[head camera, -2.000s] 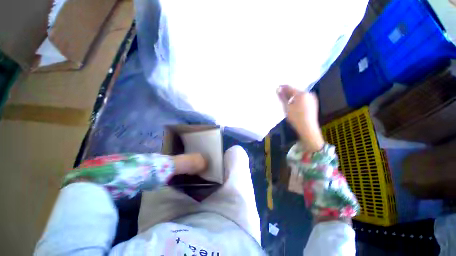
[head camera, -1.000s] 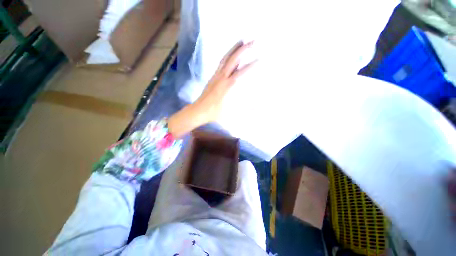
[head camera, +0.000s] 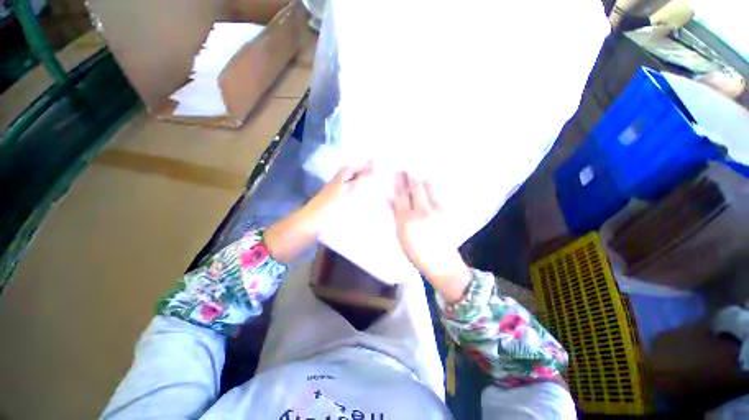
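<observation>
A small brown carton (head camera: 353, 283) sits open between my thighs, its upper part covered by white foam. The white foam strip (head camera: 365, 238) reaches down from in front of the bundle over the carton's far side. My left hand (head camera: 337, 194) is at the strip's left edge, fingers against the white. My right hand (head camera: 419, 215) lies at its right side, fingers spread a little. The huge glaring foam bundle (head camera: 468, 82) fills the top centre, so the strip's upper outline cannot be told from it. Clear plastic film (head camera: 323, 115) shows along the bundle's left edge.
At left, a larger open carton (head camera: 263, 70) holds white pads (head camera: 212, 74) on a cardboard-covered table (head camera: 107, 246). At right are a yellow crate (head camera: 587, 320), blue bins (head camera: 641, 139) and brown cardboard (head camera: 673, 213). Part of a person's hand shows at the upper right edge (head camera: 727, 82).
The wide white strip that swung out to the right has come in over the carton. My right hand has moved from the far right edge to the centre, beside my left hand. The view has shifted.
</observation>
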